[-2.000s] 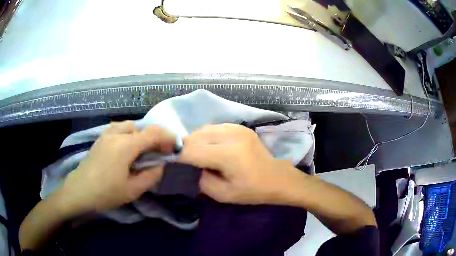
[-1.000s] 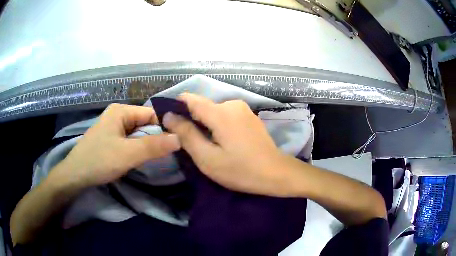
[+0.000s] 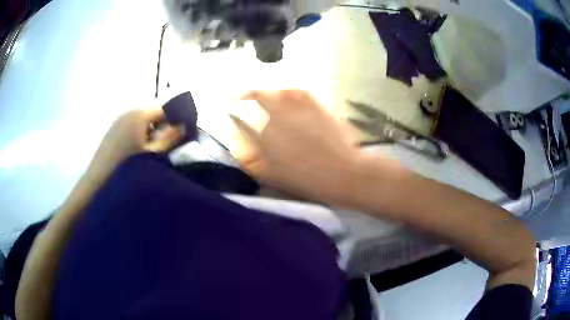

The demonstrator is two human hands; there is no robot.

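My left hand (image 3: 137,132) is at centre left, with its fingers closed on the end of a navy strip (image 3: 181,114) that stands up above them. My right hand (image 3: 297,140) is blurred, over the bright machine bed, with its fingers partly spread beside the cloth edge; whether it grips cloth is unclear. A large navy fabric panel (image 3: 200,250) drapes from my left hand over the table edge and lap. Light grey fabric (image 3: 290,209) shows beneath it. The sewing machine's presser area (image 3: 269,47) is at top centre, blurred and overexposed.
Metal snips (image 3: 397,132) lie open right of my right hand. A flat dark rectangle (image 3: 481,140) lies beyond them, with a small round metal part (image 3: 429,103) at its upper end. Navy scraps (image 3: 406,47) lie at upper right. A blue basket (image 3: 560,281) is at lower right.
The view has shifted up to the machine bed. Both hands have moved from the lap at the ruler edge onto the table, parting from each other. The navy panel now covers most of the grey cloth.
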